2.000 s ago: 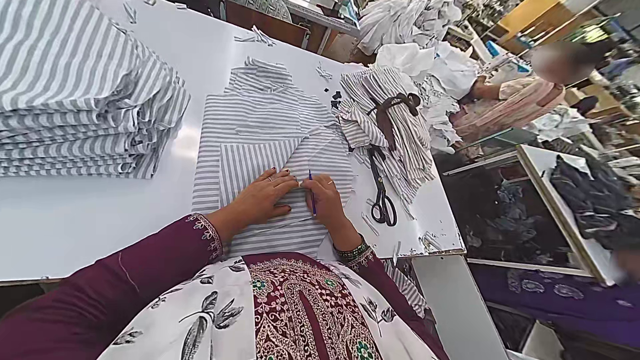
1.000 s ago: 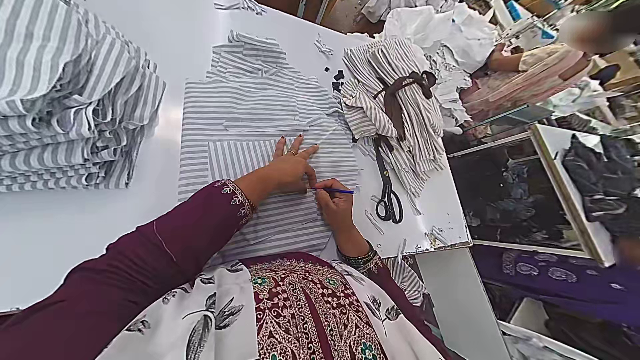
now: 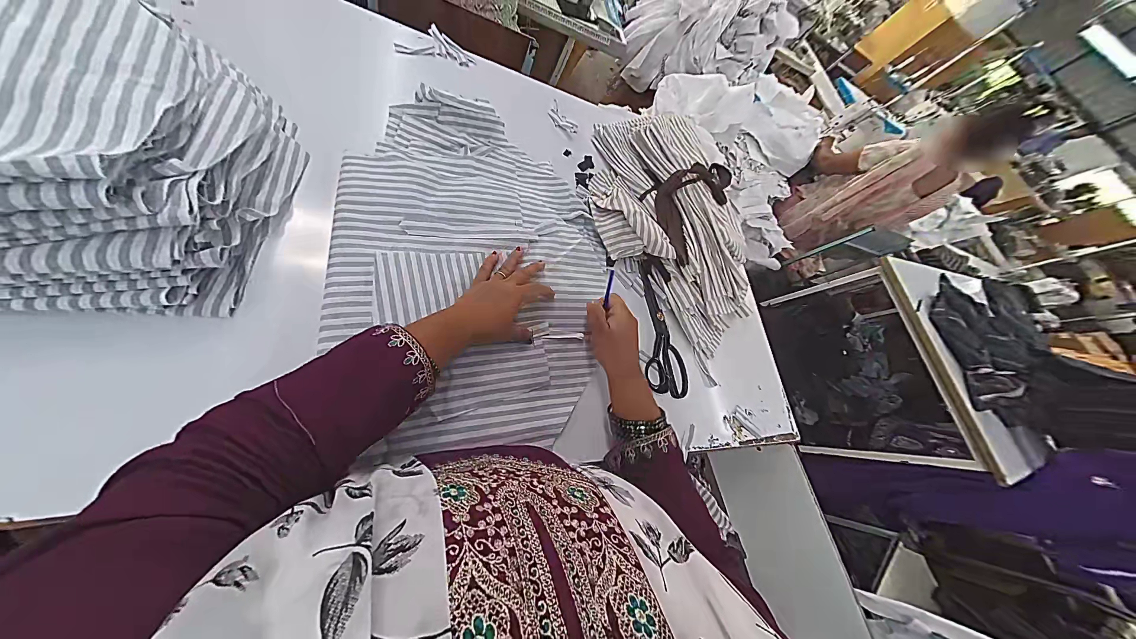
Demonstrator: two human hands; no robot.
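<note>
A grey-and-white striped fabric piece (image 3: pixel 461 195) lies spread on the white table (image 3: pixel 346 53). Over its middle is a smaller striped piece (image 3: pixel 417 284). My left hand (image 3: pixel 497 306) rests on these layers with its fingers spread, holding nothing. Just right of it, at the fabric's right edge, my right hand (image 3: pixel 614 333) is closed around a blue pen (image 3: pixel 609 289), which points up and away. Near the right hand's fingers a narrow white strip (image 3: pixel 562 336) lies on the cloth. Black-handled scissors (image 3: pixel 658 346) lie right of my right hand, their blades partly under striped cloth.
A tall stack of striped fabric (image 3: pixel 151 177) stands at the left. On the right lies a striped bundle (image 3: pixel 657 160) bound with a dark brown tie (image 3: pixel 679 209). Thread scraps (image 3: pixel 437 46) and small black bits (image 3: pixel 584 169) lie on the table. Beyond it, a person (image 3: pixel 896 177) is beside white cloth.
The pen, lying roughly sideways a second ago, now points away from me. My left hand has flattened onto the fabric with its fingers spread. The view has shifted.
</note>
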